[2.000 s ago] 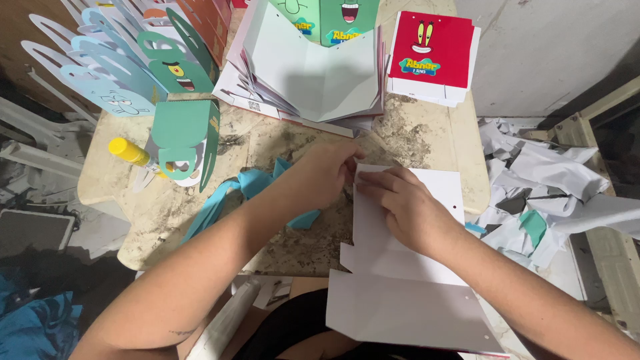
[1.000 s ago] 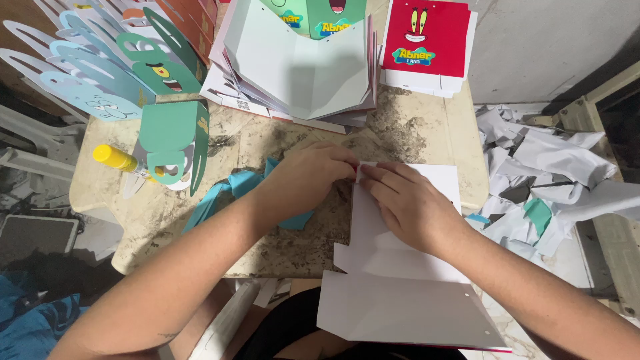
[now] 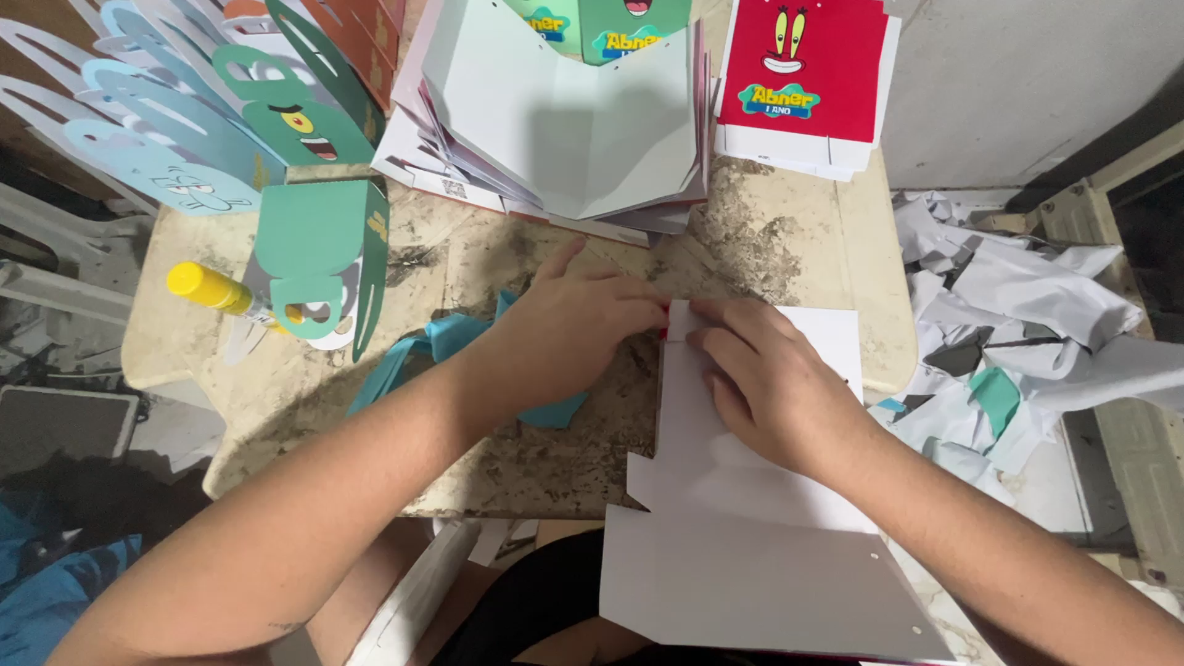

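A die-cut card sheet [image 3: 758, 573], white side up, lies along the table's near right part and hangs over its front edge. Its narrow end flap is at the fingertips of both hands. My left hand [image 3: 583, 324] touches the sheet's left edge with its fingertips, where a bit of red shows. My right hand [image 3: 777, 379] rests on the sheet, its fingers pressing beside the flap. Under my left wrist lies a crumpled blue cloth or ribbon [image 3: 453, 335]. Whether either hand pinches the card is hidden.
A worn table [image 3: 518, 472] holds a yellow glue stick [image 3: 217, 289], a green card box [image 3: 319, 231], blue handled boxes [image 3: 176, 166], a stack of folded card sheets [image 3: 573, 120] and red printed cards [image 3: 814, 83]. White paper scraps [image 3: 1036, 296] are heaped at the right.
Both hands stay at the same corner of the sheet. My left hand's fingers have spread somewhat, with one finger now pointing away from the sheet.
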